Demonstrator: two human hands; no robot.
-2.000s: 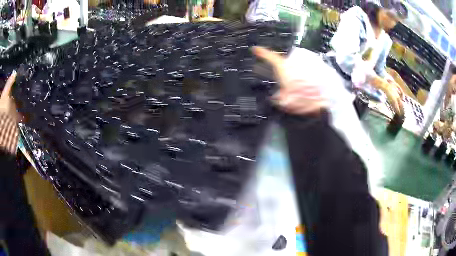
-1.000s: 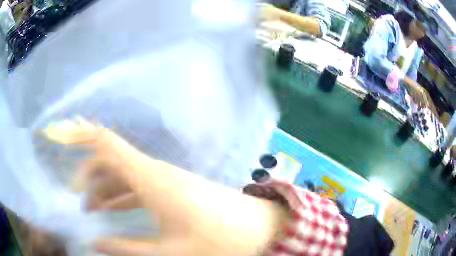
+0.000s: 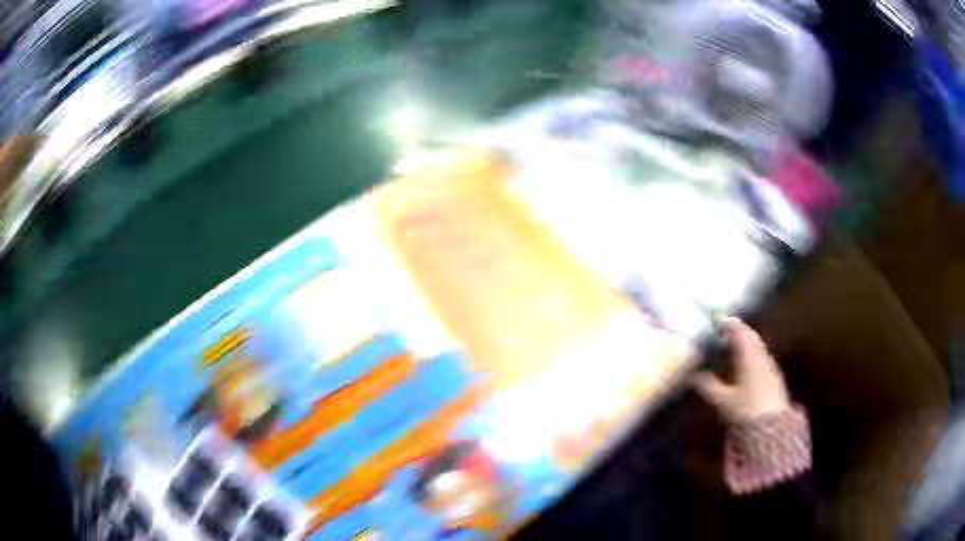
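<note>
The frame is strongly blurred. My right hand (image 3: 749, 380) is small at the lower right, in a pink checked sleeve. It is at the near right edge of the cartoon-printed board (image 3: 349, 423); thumb and a finger are apart, and whether they grip the edge or something thin is unclear. My left hand is not in view. A white sheet or pile (image 3: 645, 227) lies at the board's far right end. Dark patches in a white grid (image 3: 206, 491) show at the lower left; what they are is unclear.
A green conveyor belt (image 3: 243, 159) runs along the board's far side. A white fan (image 3: 741, 79) and a pink item (image 3: 804, 190) are at the upper right. A brown carton (image 3: 847, 328) stands right of my hand. Part of a person's arm may show at the left edge.
The view has swung right along the board. The large black tray and the clear plastic film seen earlier are out of view. My right hand is now at the board's edge.
</note>
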